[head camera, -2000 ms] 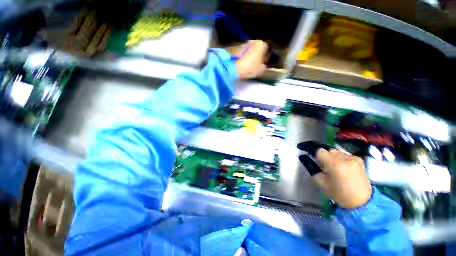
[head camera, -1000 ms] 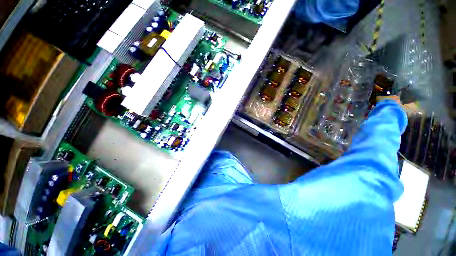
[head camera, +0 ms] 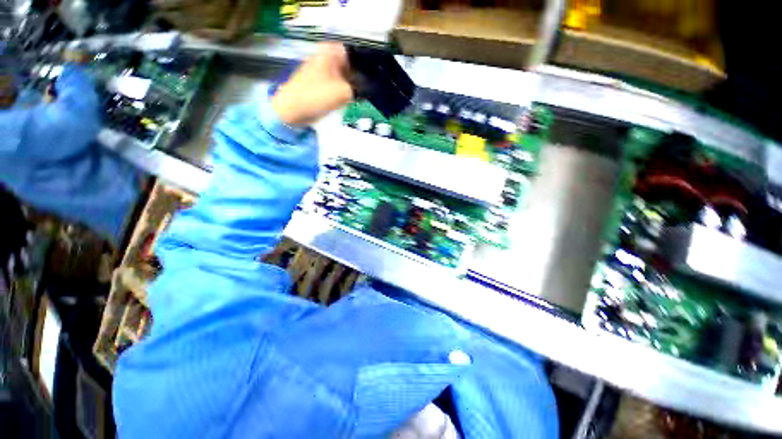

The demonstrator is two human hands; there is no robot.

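My left hand point(head camera: 313, 86) is raised over the left end of a green circuit board point(head camera: 412, 225). Its fingers are closed around a dark block point(head camera: 380, 81), blurred, so its exact kind cannot be told. The board lies on the conveyor and bears a long silver-white heatsink point(head camera: 420, 170), a yellow part point(head camera: 472, 146) and small parts. My right hand is not in view.
Another board with red coils point(head camera: 677, 184) lies on the right, past a bare metal plate point(head camera: 570, 201). Cardboard bins point(head camera: 634, 58) stand on the shelf behind. Another person's blue sleeve point(head camera: 64, 129) is at the left. Tan trays point(head camera: 129, 296) lie below the near rail.
The view has swung from the blister trays back to the conveyor. My right arm, stretched over those trays one second ago, is out of the picture. My left hand is now in view with the dark block.
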